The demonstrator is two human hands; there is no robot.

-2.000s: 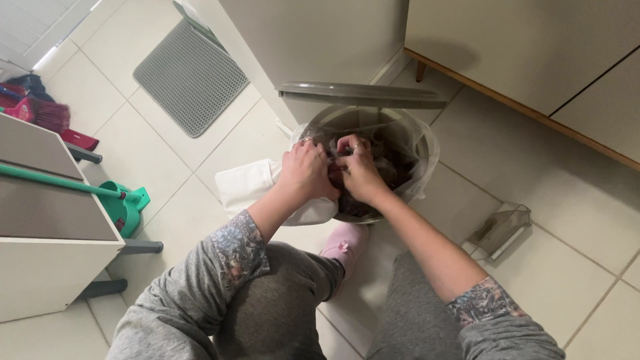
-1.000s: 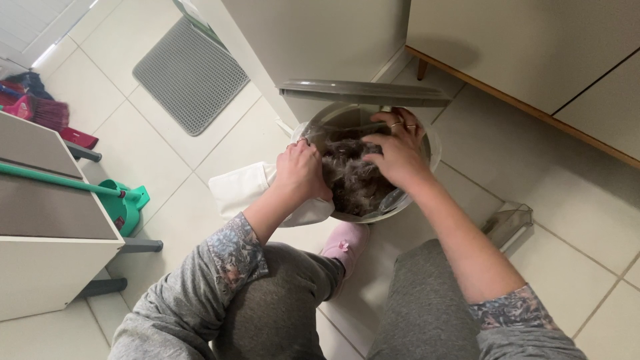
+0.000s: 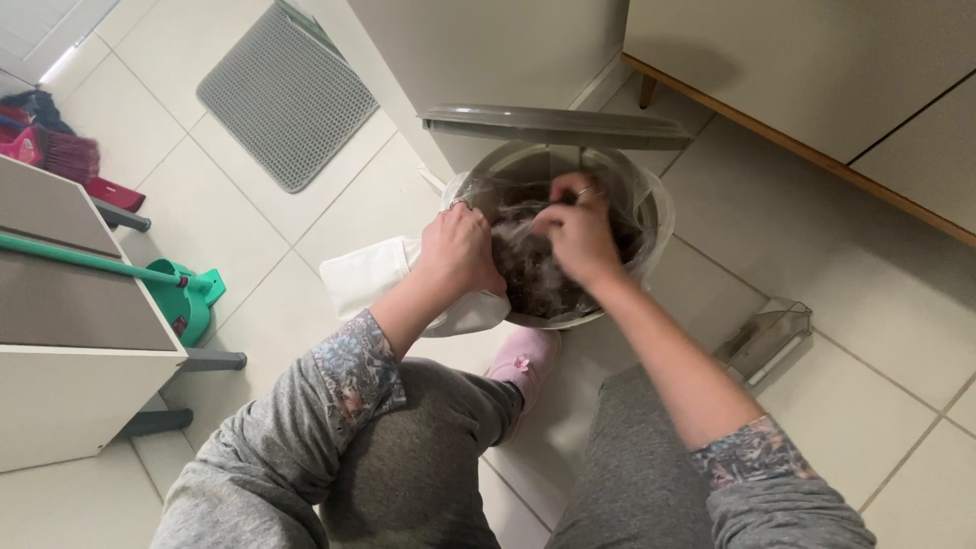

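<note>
A round trash bin [image 3: 662, 221] with a clear plastic liner stands on the tiled floor, its lid [image 3: 557, 122] raised. Dark, fluffy waste [image 3: 534, 286], perhaps dust or hair, lies inside. My left hand [image 3: 460, 248] is closed on a white fabric bag [image 3: 367, 273] at the bin's left rim; the bag's mouth is hidden by the hand. Over the waste, inside the bin, is my right hand [image 3: 583, 229], blurred, its fingers bent; whether it pinches anything cannot be told.
A clear plastic container [image 3: 766, 339] lies on the floor at right. A wooden-edged cabinet [image 3: 801, 149] stands upper right, a grey textured mat [image 3: 286, 95] upper left. At left are a white furniture piece [image 3: 69, 396], a green dustpan [image 3: 183, 293] and a pink brush [image 3: 70, 156].
My right hand has moved from the bin's right side, one second ago, to over its middle. My left hand has stayed by the white bag.
</note>
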